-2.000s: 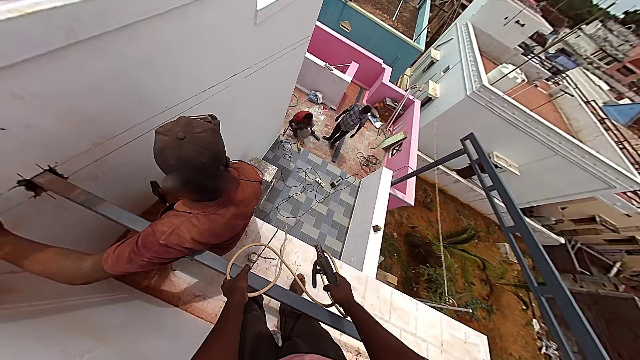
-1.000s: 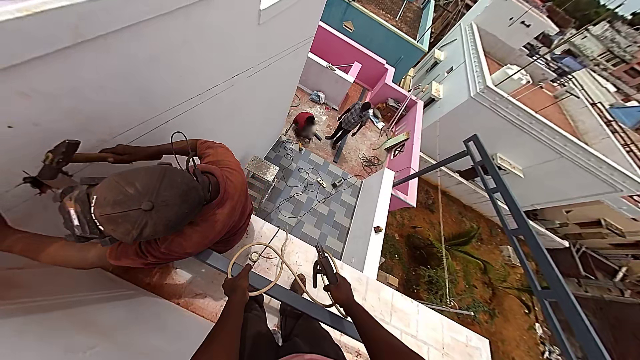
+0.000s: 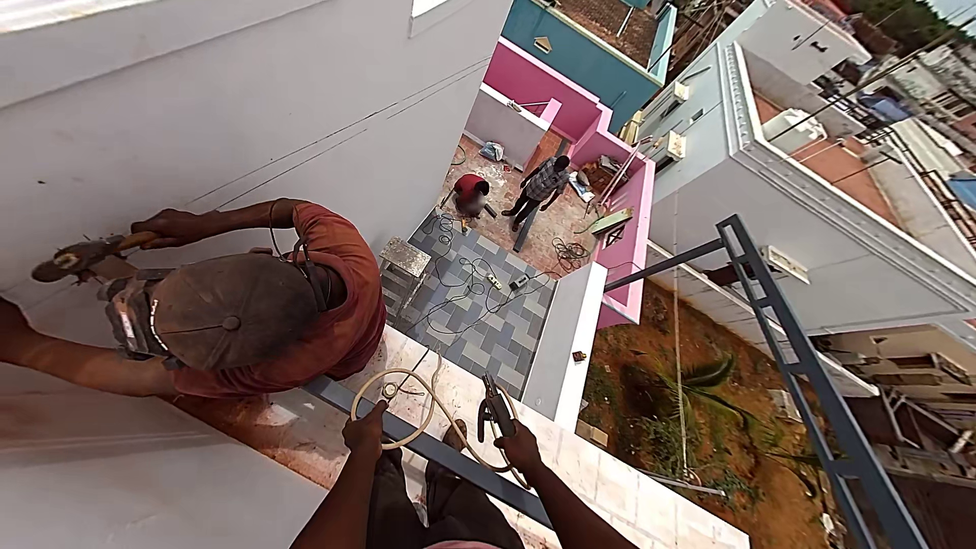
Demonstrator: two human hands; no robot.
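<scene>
My left hand (image 3: pixel 365 428) is closed around a loop of pale cable (image 3: pixel 396 372), over the grey steel beam (image 3: pixel 465 465). In my right hand (image 3: pixel 520 446) is a black welding electrode holder (image 3: pixel 497 408), jaws pointing up and away; the pale cable loops between both hands. To my left a co-worker in a cap (image 3: pixel 232 313) and rust-red shirt leans to the wall and grips a hammer (image 3: pixel 76 258) by its wooden handle. The hammer's head is at the wall near the beam's far end, which is partly hidden by the co-worker.
I am above a narrow ledge (image 3: pixel 610 480) with a drop beyond it. Below lie a tiled floor (image 3: pixel 480 305) with cables, a small stand (image 3: pixel 406 257) and two people near a pink wall (image 3: pixel 640 229). A grey steel frame (image 3: pixel 793 343) juts out at right.
The co-worker has bent toward the wall; a hammer, not visible in the earliest frame, was raised one second ago and is now lower, against the wall. Both my hands have stayed in place.
</scene>
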